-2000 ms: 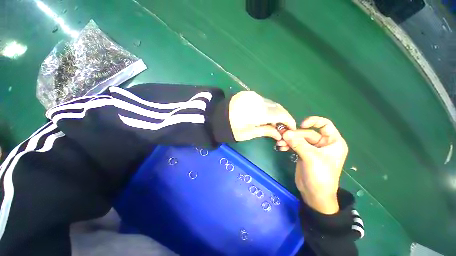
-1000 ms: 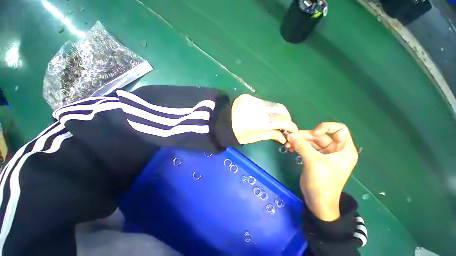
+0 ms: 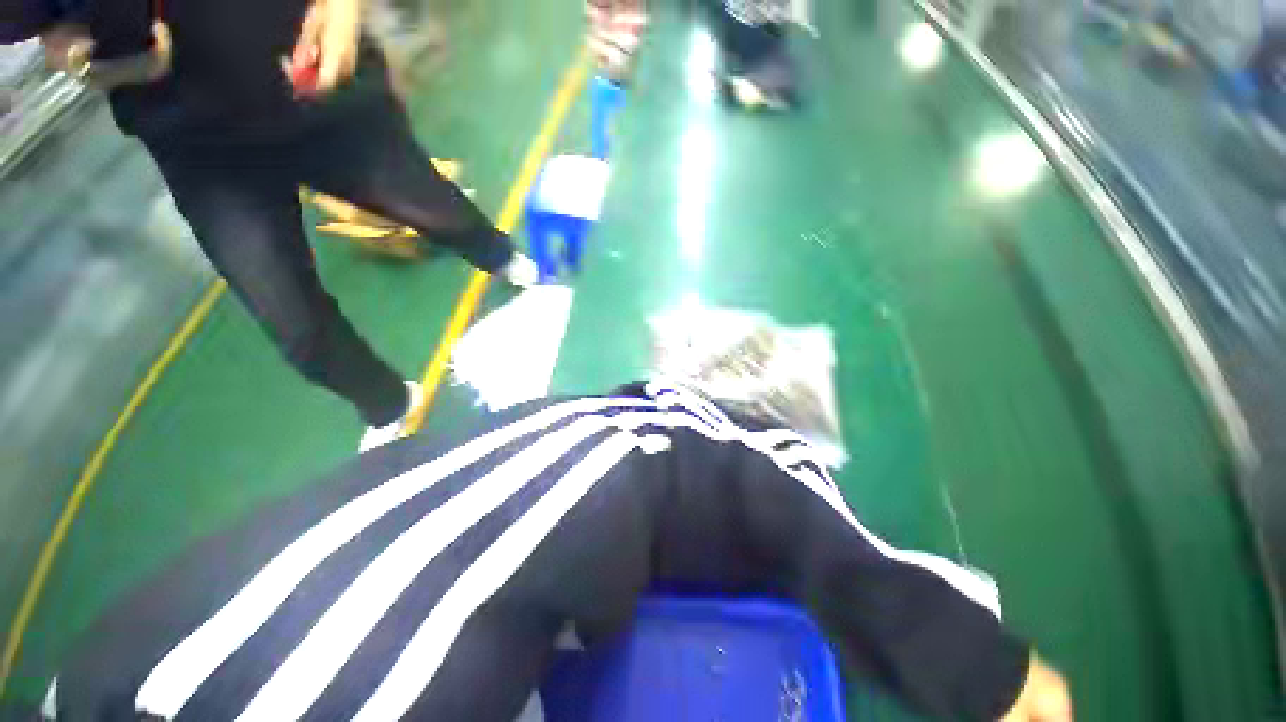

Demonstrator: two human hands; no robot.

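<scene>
My left hand [image 3: 1041, 693] shows only in part at the bottom edge, right of centre, beyond a black sleeve with white stripes. Its fingers are cut off, so I cannot tell what it holds. My right hand is out of the picture. The blue tray [image 3: 677, 677] lies below my left forearm, with a few thin silver rings [image 3: 790, 691] at its right side. The clear bag of small parts [image 3: 762, 364] lies on the green belt just past my elbow, blurred.
A person in dark clothes [image 3: 268, 184] stands at the upper left beside yellow floor lines. A blue stool [image 3: 559, 240] and a white sheet or bag [image 3: 515, 346] are past my arm. The belt's metal edge rail [image 3: 1128, 233] curves down the right side. Another person [image 3: 757, 57] shows at the top.
The view has swung left and up. My right hand and the dark unit on the belt have left the picture. My left hand now sits at the bottom edge; a standing person and the floor have appeared.
</scene>
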